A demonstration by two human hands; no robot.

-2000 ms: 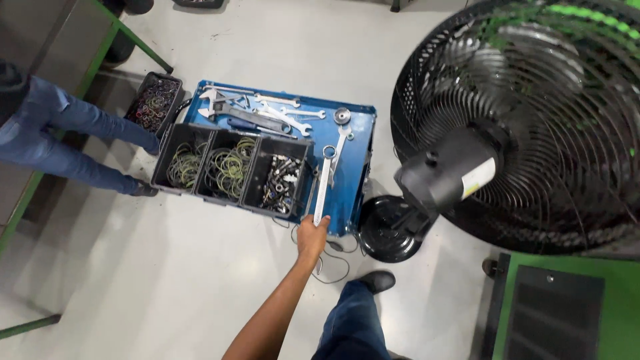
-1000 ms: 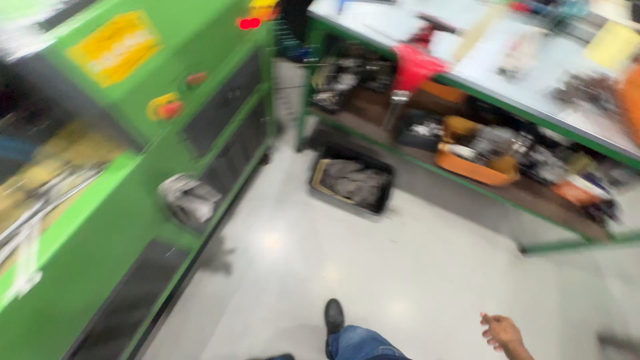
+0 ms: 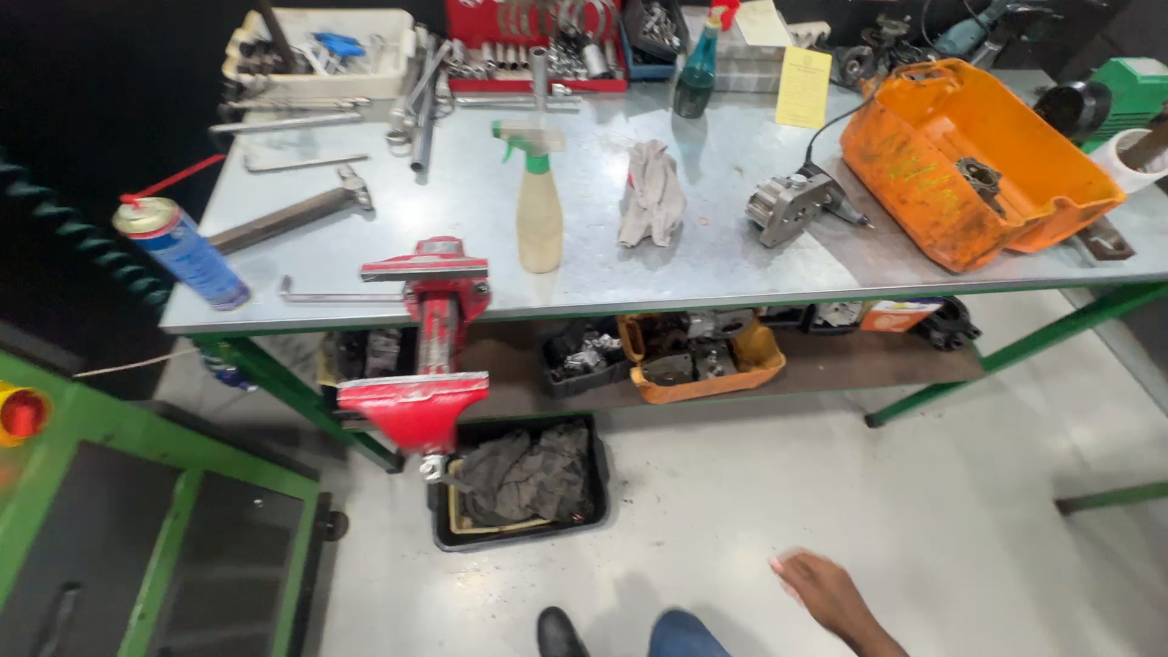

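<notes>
My right hand [image 3: 818, 589] is low at the right of the view, above the floor. Its fingers are slightly bent and blurred, with nothing seen in them. My left hand is out of view. Ahead stands a metal-topped workbench [image 3: 584, 219] with a red bench vise [image 3: 415, 406] at its front edge. On the top are a hammer [image 3: 292, 217], a blue aerosol can [image 3: 196, 260], a spray bottle with a green trigger [image 3: 539, 214], a grey work glove [image 3: 651, 196] and a metal pump-like part [image 3: 789, 210].
An orange bin [image 3: 922, 196] sits at the bench's right. Behind are a red socket set [image 3: 538, 82] and a white tool tray [image 3: 319, 87]. Below, a black crate [image 3: 598, 511] holds dark rags near my foot. A green machine cabinet [image 3: 169, 538] stands at left. The vise juts toward me.
The view has swung from a blue tool cart to the bench. Two seconds ago one of my hands held a wrench over that cart; no wrench shows in my right hand now.
</notes>
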